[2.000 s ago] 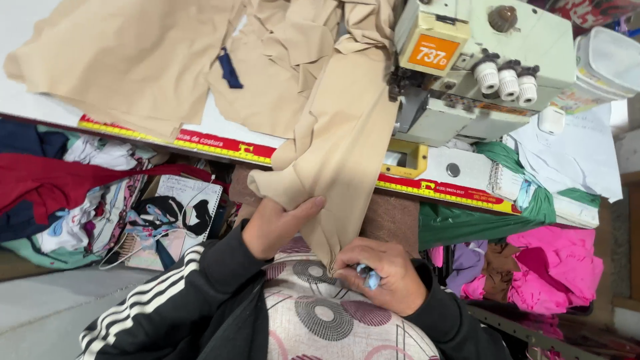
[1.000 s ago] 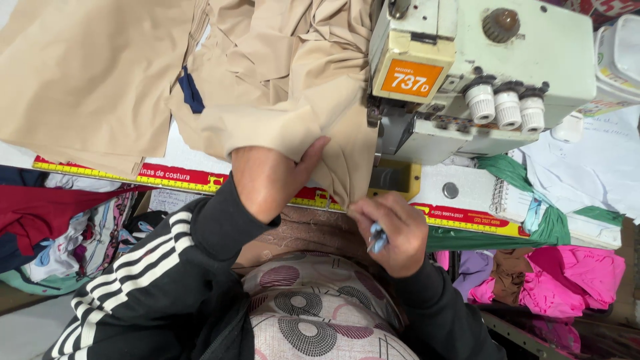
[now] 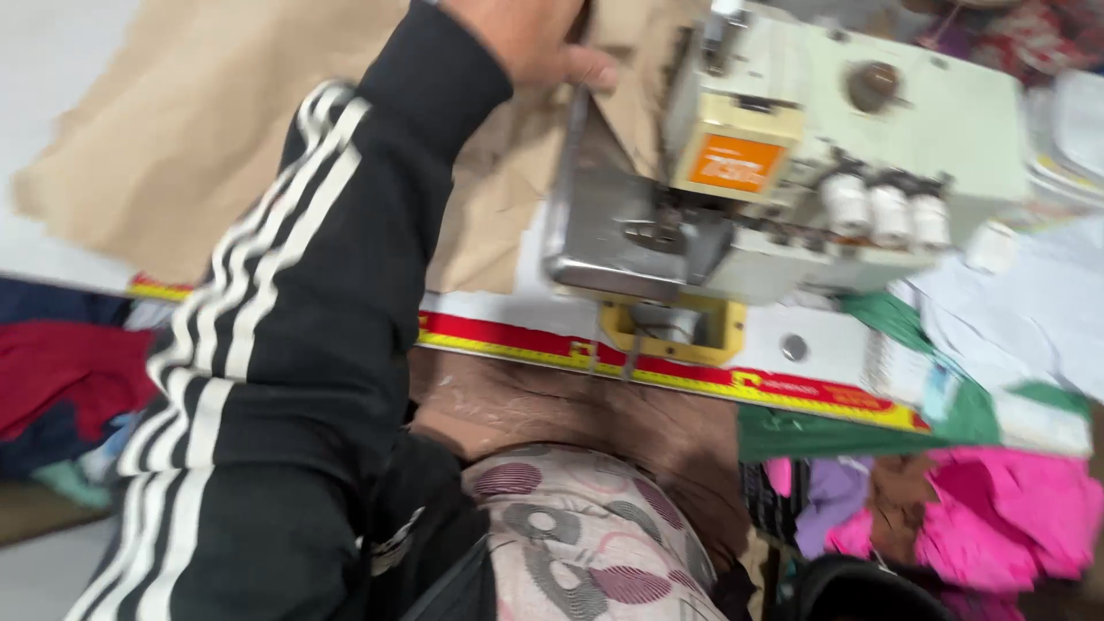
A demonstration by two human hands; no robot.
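Note:
My left hand [image 3: 539, 39] reaches to the top of the view, over the beige fabric [image 3: 164, 129] beside the metal bed plate [image 3: 604, 220] of the overlock sewing machine [image 3: 862, 129]. Its thumb points right; the fingers are cut off by the frame's upper edge, so whether they grip the cloth does not show. Beige fabric lies behind the plate and left of the machine head. My right hand is out of view; a black sleeve cuff [image 3: 862, 591] shows at the bottom right.
Red and yellow measuring tape [image 3: 673, 375] runs along the table's front edge. Green fabric [image 3: 862, 435] hangs over that edge at the right, near papers [image 3: 1018, 293]. Pink cloth [image 3: 1009, 517] is heaped below right, dark red cloth [image 3: 73, 371] below left.
The beige cloth has moved off the table's front edge, uncovering the machine's bed plate. My left hand has moved farther up over the table; my right hand has left the view.

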